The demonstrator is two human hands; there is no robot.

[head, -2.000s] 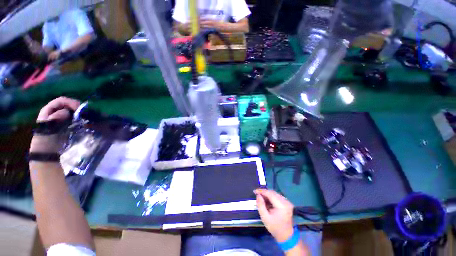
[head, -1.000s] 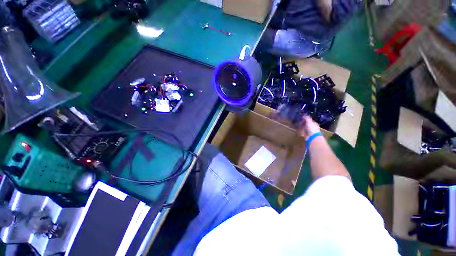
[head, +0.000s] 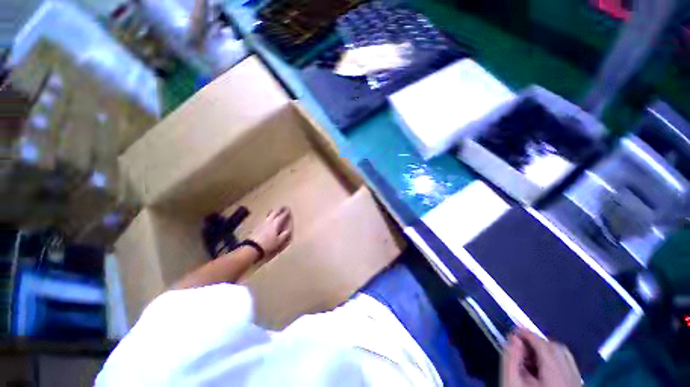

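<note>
A large open brown carton (head: 219,162) stands left of the bench. Several black units (head: 225,229) lie on its floor, overlapping so that they cannot be told apart. My left hand (head: 276,233), with a black band at the wrist, is inside the carton just right of the units. Its fingers are slightly curled and a little apart, with nothing visible in them. My right hand (head: 539,363) is at the bottom edge, partly cut off and blurred, beside the near edge of the black work pad (head: 552,276). Whether it holds anything is unclear.
A white box of black parts (head: 492,162) and the blurred grey-white feeder (head: 616,215) stand beyond the pad. Glittering clear pieces (head: 421,181) lie near a white sheet (head: 452,102). A black strip (head: 424,238) runs along the bench edge.
The view has swung from the right-hand cartons to the left one. My right hand was at the right-hand cartons with a dark unit; now it is by the pad. My left hand has come into view.
</note>
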